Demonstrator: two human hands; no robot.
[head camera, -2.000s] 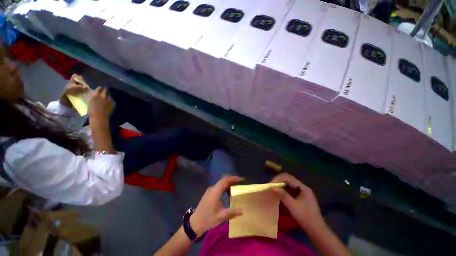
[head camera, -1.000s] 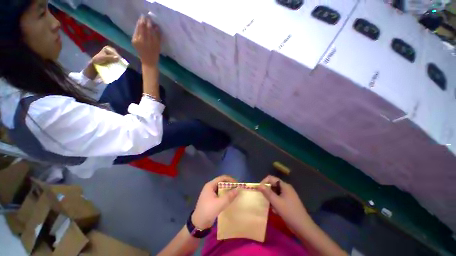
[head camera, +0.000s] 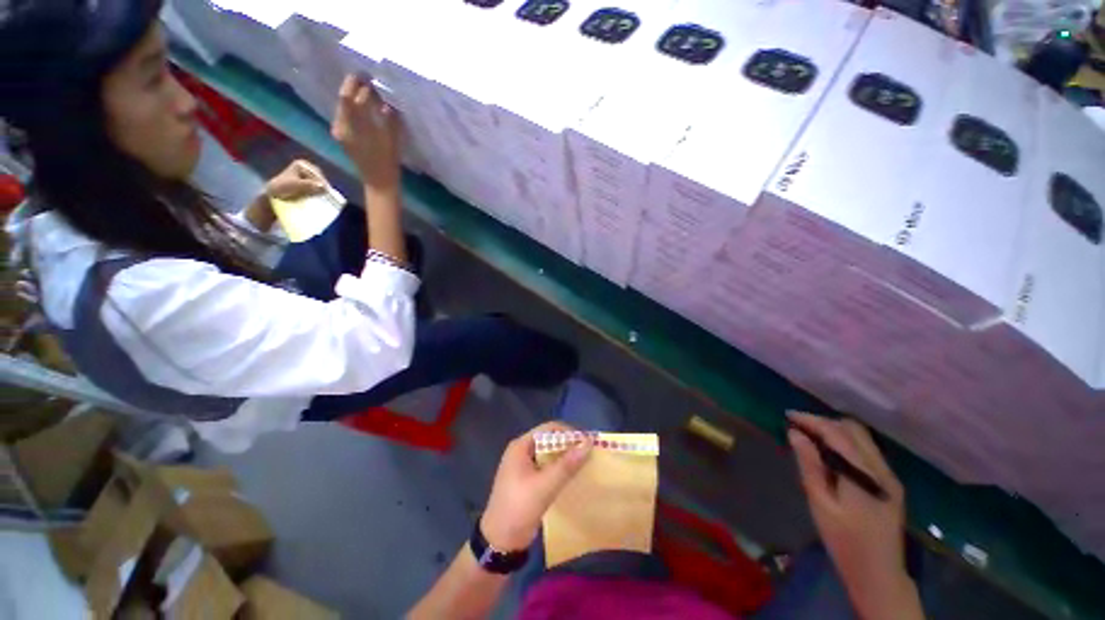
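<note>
A yellow sticker sheet (head camera: 600, 509) hangs over the wearer's lap, with a row of small round red and pale stickers along its top edge. My left hand (head camera: 533, 484) pinches the sheet at its top left, a dark band on the wrist. My right hand (head camera: 848, 491) is to the right of the sheet, close to the box fronts, and holds a thin dark stick-like tool (head camera: 854, 474). Whether a sticker is on the tool or fingertips is too small to tell. White smartwatch boxes (head camera: 897, 182) stand in a tight row, black watch pictures on top.
A green belt edge (head camera: 751, 400) runs diagonally under the boxes. A seated person in white sleeves (head camera: 261, 315) is at the left, one hand at the boxes, one on a yellow sheet. Red stools (head camera: 424, 426), open cartons (head camera: 182, 521) and a small yellowish roll (head camera: 710, 432) are below.
My right hand has left the sheet and moved right, towards the boxes, with the tool. My left hand still holds the sheet, its sticker row now more exposed. The view has shifted slightly.
</note>
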